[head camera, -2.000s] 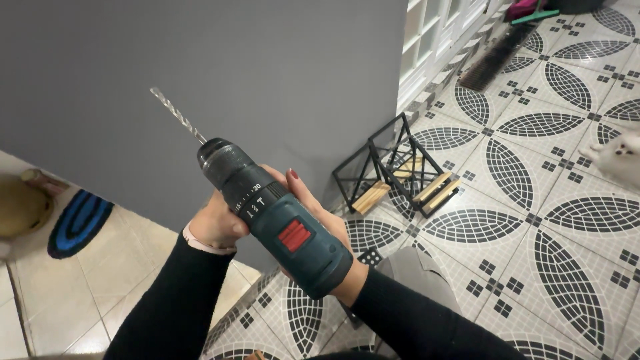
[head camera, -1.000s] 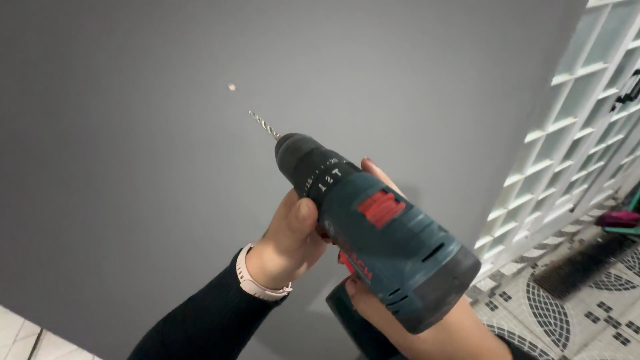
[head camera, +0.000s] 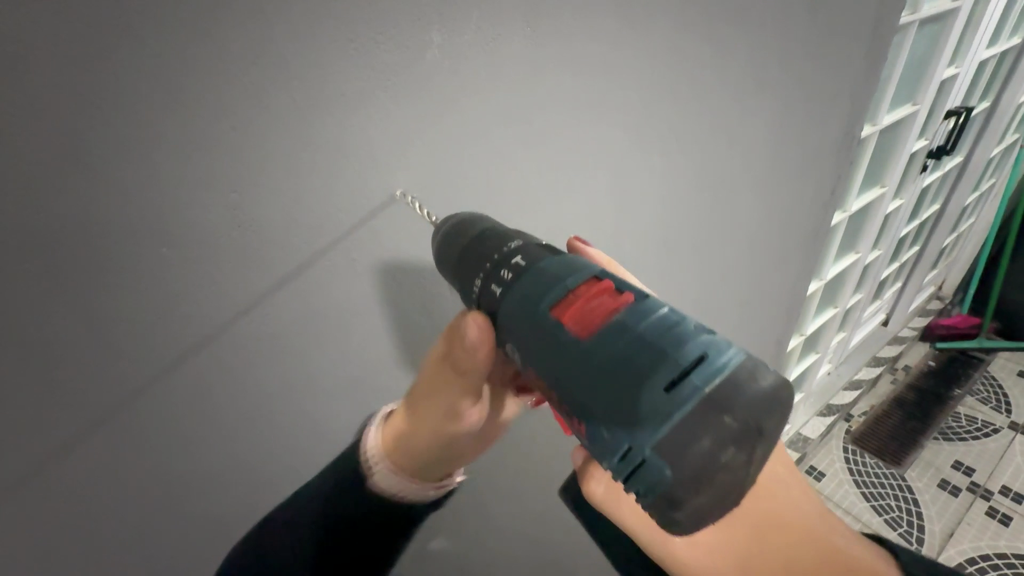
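A dark teal and black Bosch cordless drill (head camera: 624, 344) points up and to the left at a grey wall (head camera: 240, 120). The tip of its spiral drill bit (head camera: 418, 207) meets the wall at a small pale mark. My left hand (head camera: 456, 400), with a pale band at the wrist, supports the drill from below, just behind the chuck. My right hand (head camera: 680, 512) is wrapped around the handle; the drill's body hides much of it, and one fingertip shows beyond the far side. Whether the bit is turning cannot be told.
A white lattice-paned door (head camera: 888, 176) with a black handle (head camera: 950, 134) stands to the right of the wall. Beyond it are a green-framed tool (head camera: 988, 344), something magenta and a dark ribbed mat or brush head (head camera: 920, 408) on the patterned tile floor (head camera: 888, 488).
My hands have raised the drill to the wall. The bit's tip, clear of the pale mark one second ago, now meets it. The view has swung up from the floor and black metal frames.
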